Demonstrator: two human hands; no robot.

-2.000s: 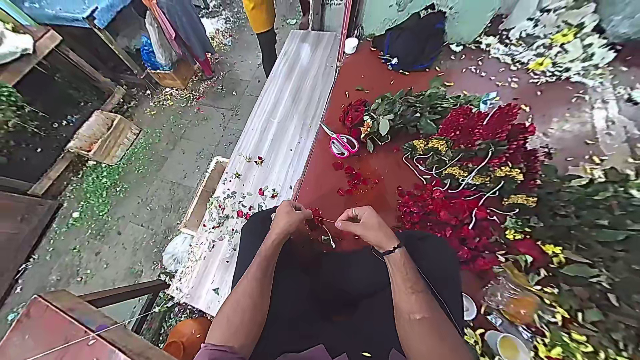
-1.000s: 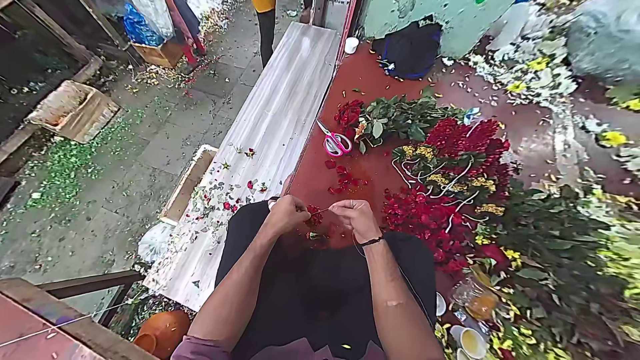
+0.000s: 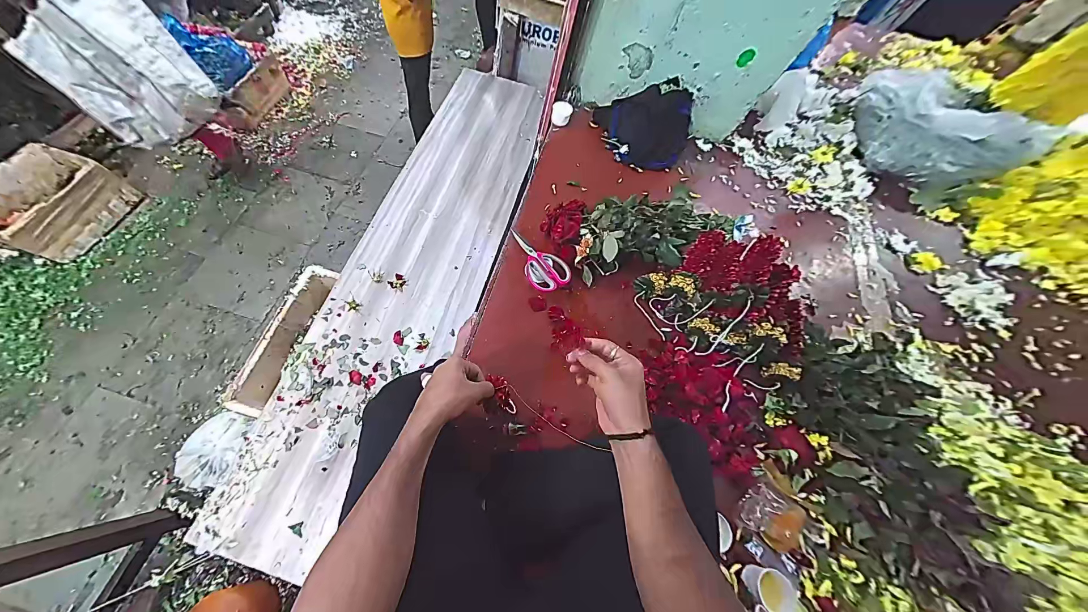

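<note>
My left hand is closed on a small cluster of red petals from which a thin thread runs right, toward my right wrist. Above the red surface, the fingertips of my right hand are at loose red petals; whether they grip one is hard to tell. Pink-handled scissors lie beyond, blades partly apart, beside leafy red roses. Right of my right hand are a heap of red petals and red garlands with yellow flowers and white cords.
A pale wood-grain board with scattered leaves and petals runs along the left. Dark leaves, yellow flowers and a cup lie at the right. A person stands behind the board, and a dark cloth bag lies by the wall.
My right hand has moved away from my left, forward to the loose petals. My left hand still holds the petal cluster. The view has shifted somewhat.
</note>
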